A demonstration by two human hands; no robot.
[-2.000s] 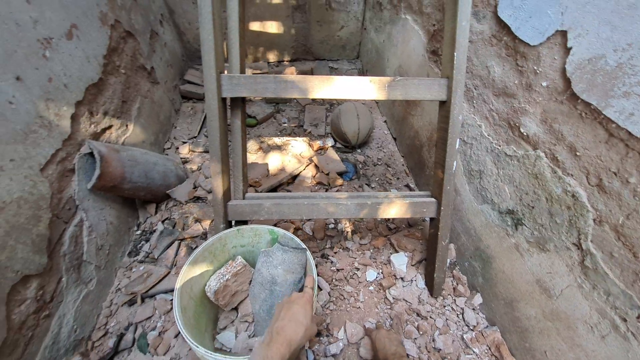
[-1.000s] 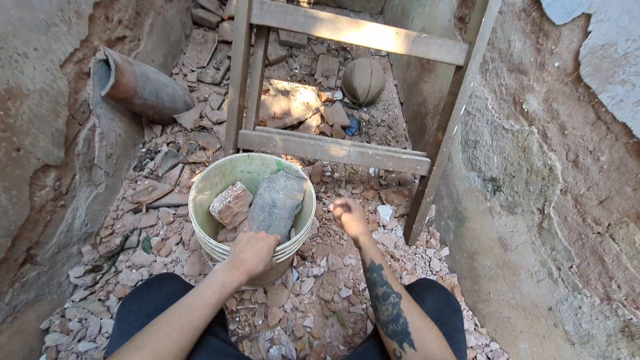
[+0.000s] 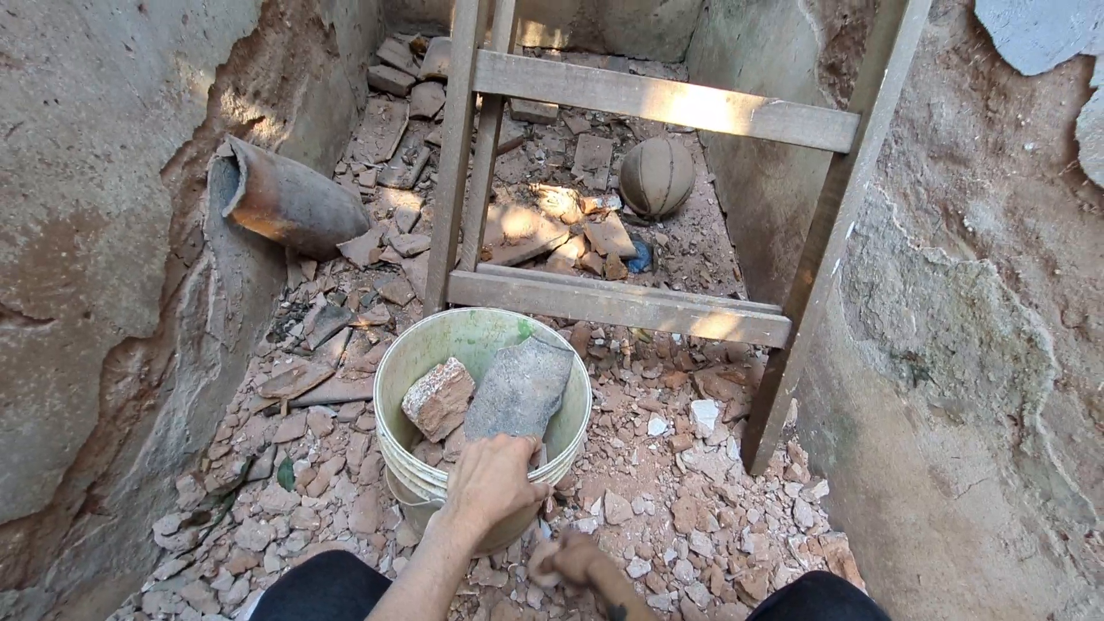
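A pale plastic bucket (image 3: 398, 453) stands on the rubble in front of me, holding a rough brick chunk (image 3: 438, 399), a curved grey tile piece (image 3: 522, 388) and smaller fragments. My left hand (image 3: 493, 479) is closed over the bucket's near rim, thumb outside, beside the lower end of the grey tile; its fingertips are hidden inside. Just right of the bucket's base, my right hand (image 3: 576, 556) is low over the broken rubble (image 3: 690, 509), its fingers curled and blurred. A pale rounded shape shows at its fingertips; whether that is a held fragment is unclear.
A wooden ladder-like frame (image 3: 612, 302) stands just behind the bucket. A curved clay tile (image 3: 297, 203) leans at the left wall. Behind the frame lie a dusty ball (image 3: 657, 178) and broken tiles (image 3: 522, 233). Crumbling walls (image 3: 949, 345) rise on both sides.
My right hand has moved from the bucket's right side down to the rubble nearer me. My left hand stays at the bucket's near rim. The view has shifted.
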